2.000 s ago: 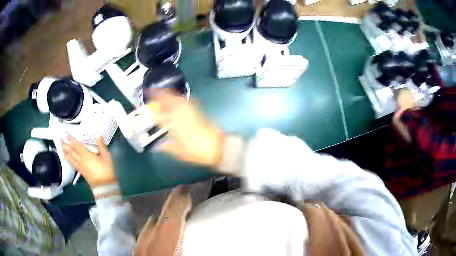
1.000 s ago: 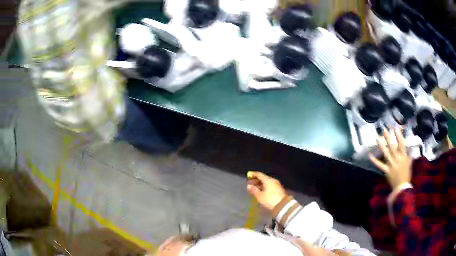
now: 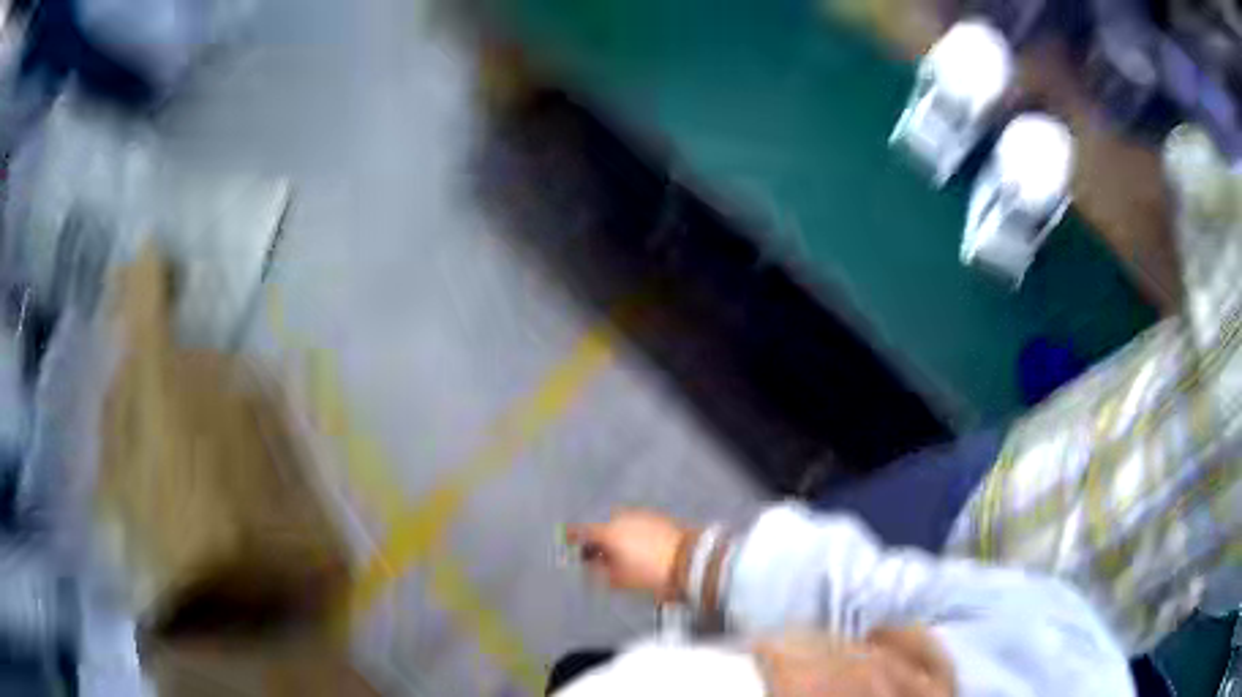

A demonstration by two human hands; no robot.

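My right hand (image 3: pixel 638 547) is small and blurred at the lower centre, over the grey floor and away from the bench. Its fingers look partly curled; whether it holds anything is unclear. My left hand is out of the picture. Two white security cameras, one at the upper right (image 3: pixel 970 68) and one just below it (image 3: pixel 1031 170), stand on the green bench mat (image 3: pixel 831 232). Their white rounded bodies and brackets show; no black head is clear on them.
A person in a checked top (image 3: pixel 1090 463) is at the right edge beside the bench. A small dark blue thing (image 3: pixel 1049 368) lies near them. A blurred brown box-like shape (image 3: pixel 218 477) is at the left. Yellow lines (image 3: pixel 524 422) cross the floor.
The view has swung left, away from the crowded cameras and the red-checked worker. My right hand stays low over the floor. My left hand, seen two seconds ago on a camera, is gone from view.
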